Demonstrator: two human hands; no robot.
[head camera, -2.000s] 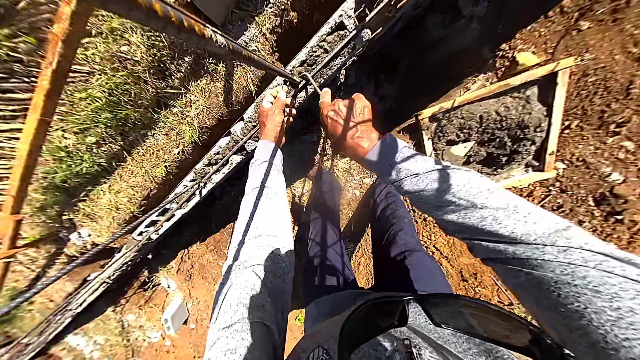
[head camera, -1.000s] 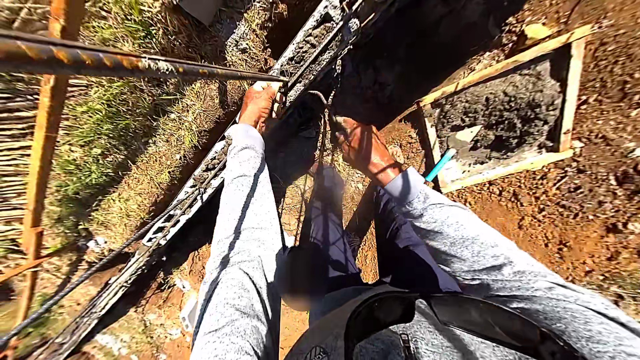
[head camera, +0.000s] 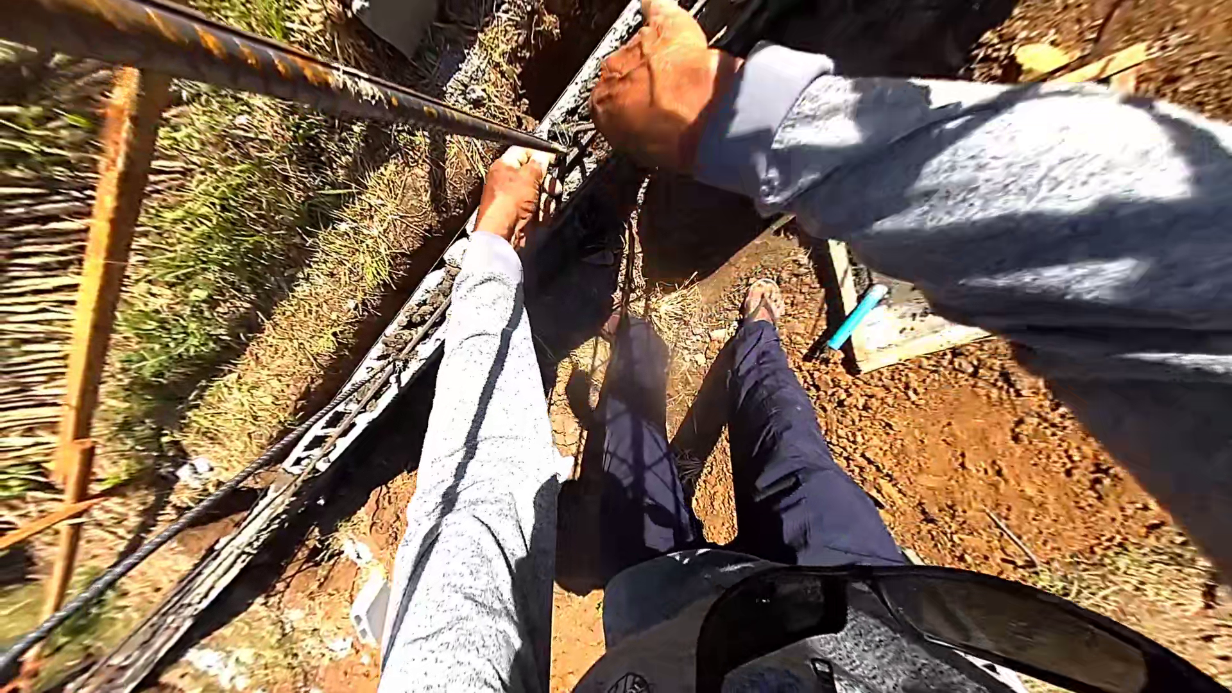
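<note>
My left hand (head camera: 518, 192) is at the lower end of a rusty steel reinforcing bar (head camera: 318, 82), its fingers curled around the bar or the block wall's edge; which one is hidden. The bar slants in from the upper left. Just right of it and higher, my right hand (head camera: 659, 87) is closed above the narrow wall of hollow blocks (head camera: 371, 395); what lies within its fingers cannot be seen. A thinner dark bar (head camera: 192, 515) runs along the wall toward the lower left.
An orange-brown wooden post (head camera: 101, 289) stands at the left beside grass. At the right, my sleeve partly covers a wooden-framed mortar tray (head camera: 914, 351) with a turquoise handle (head camera: 857, 316) at its edge. My feet stand on loose reddish soil (head camera: 972, 443).
My right hand has moved up and over the wall, away from its place beside the bar's end. My left hand stays by the bar's end. The right sleeve now covers much of the tray.
</note>
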